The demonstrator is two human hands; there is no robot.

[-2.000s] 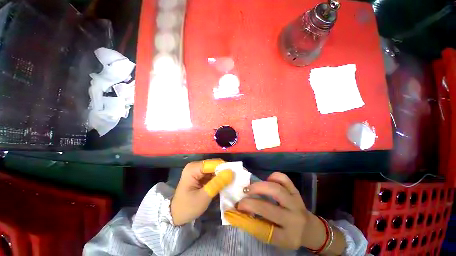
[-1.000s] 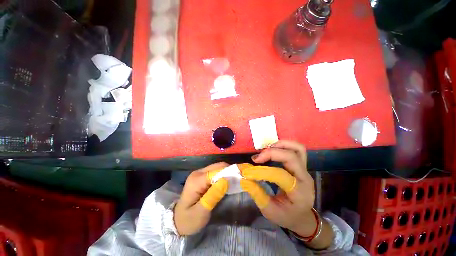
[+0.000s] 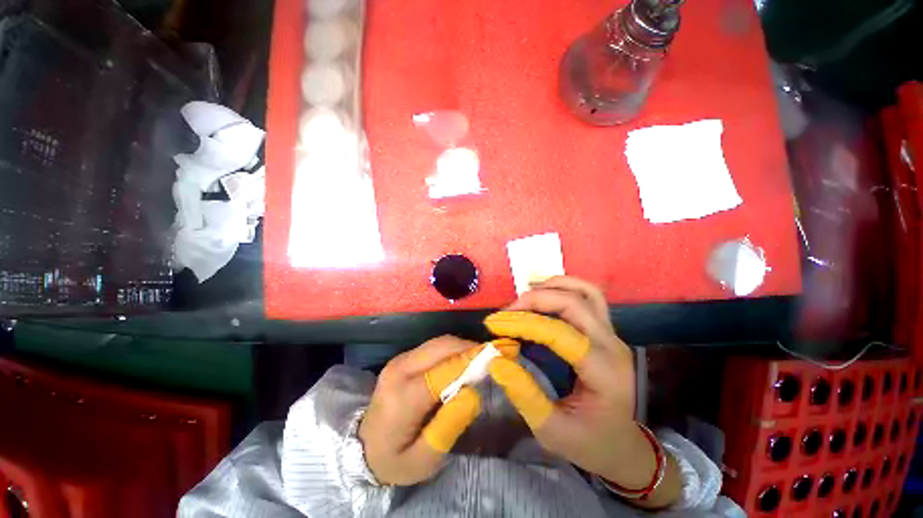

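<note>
My left hand (image 3: 420,410), with yellow-orange finger cots, pinches a folded white wiping cloth (image 3: 472,372) between thumb and fingers, below the bench's front edge. My right hand (image 3: 577,379), also with finger cots, is beside it, its thumb and index fingertips close to the cloth's right end. Whether it grips anything there is hard to tell. A dark watch head (image 3: 454,276) lies on the red mat (image 3: 567,218) near its front edge. A cream-white square pad (image 3: 534,259) lies right of it, its lower edge at my right fingers.
Clear film pieces (image 3: 455,172) and a glaring film strip (image 3: 336,202) lie on the mat. A glass bottle (image 3: 610,76), white wipes (image 3: 683,170) and a round disc (image 3: 737,266) are right. Crumpled wipes (image 3: 213,192) lie left. A red parts tray (image 3: 825,435) stands lower right.
The cloth was spread between both hands, then bunched, and is now folded narrow in my left fingers. My right hand has moved up towards the mat's edge, its index finger raised off the cloth.
</note>
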